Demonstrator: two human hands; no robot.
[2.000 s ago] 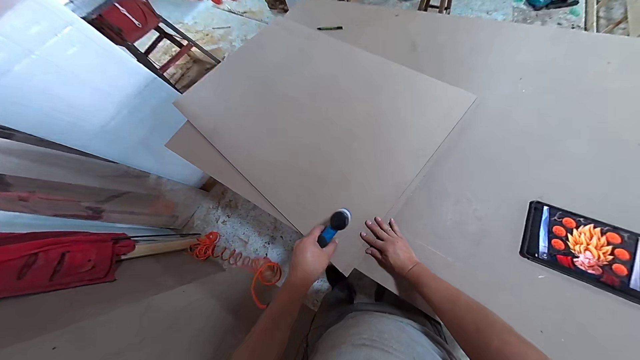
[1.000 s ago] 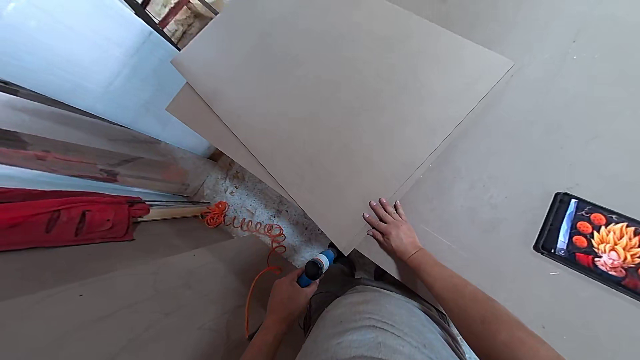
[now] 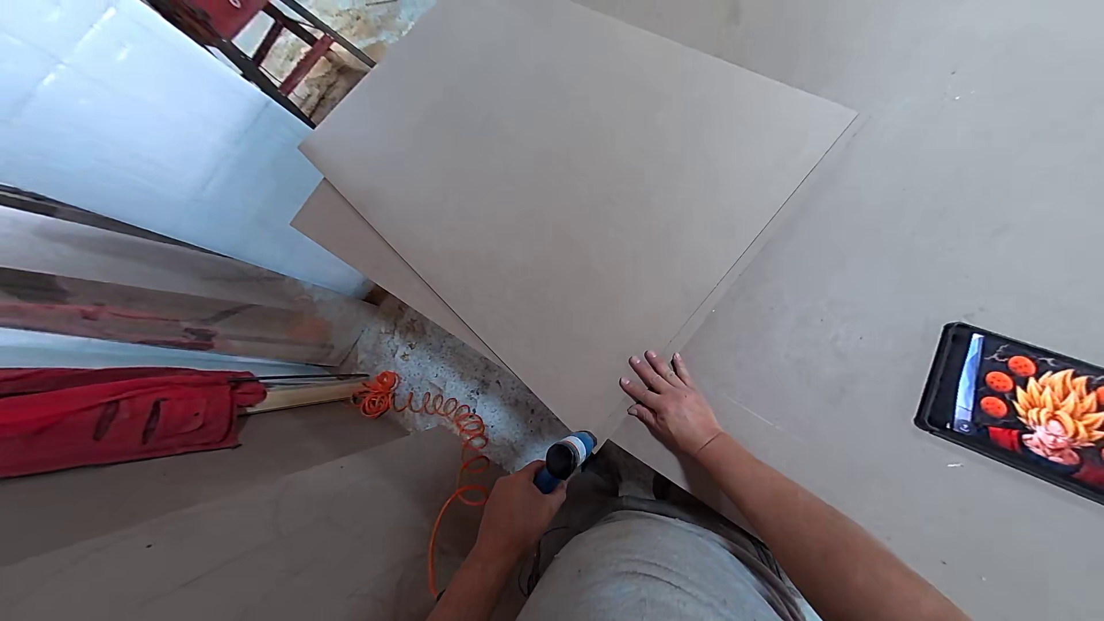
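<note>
My left hand (image 3: 521,509) is closed around the handle of a blue and black air tool (image 3: 567,457), held beside the near corner of a large flat grey-beige sheet (image 3: 586,190). The tool's exact kind cannot be told. My right hand (image 3: 671,404) lies palm down with fingers spread, at the sheet's right edge near that corner, and holds nothing. Under the sheet's left side, part of a second sheet (image 3: 345,233) sticks out. Both rest on a wide grey surface (image 3: 828,345). A coiled orange air hose (image 3: 466,423) runs down near my left hand.
A phone or tablet in a black case (image 3: 1026,405) with a lit cartoon picture lies at the right. Red cloth (image 3: 121,418) lies at the left, beside glossy white-blue panels (image 3: 129,112). A dark and red metal frame (image 3: 285,52) stands at the upper left.
My left hand has drawn the tool from the sheet's surface back past its near corner, toward my body. My right hand remains flat by the sheet's edge. The view has shifted.
</note>
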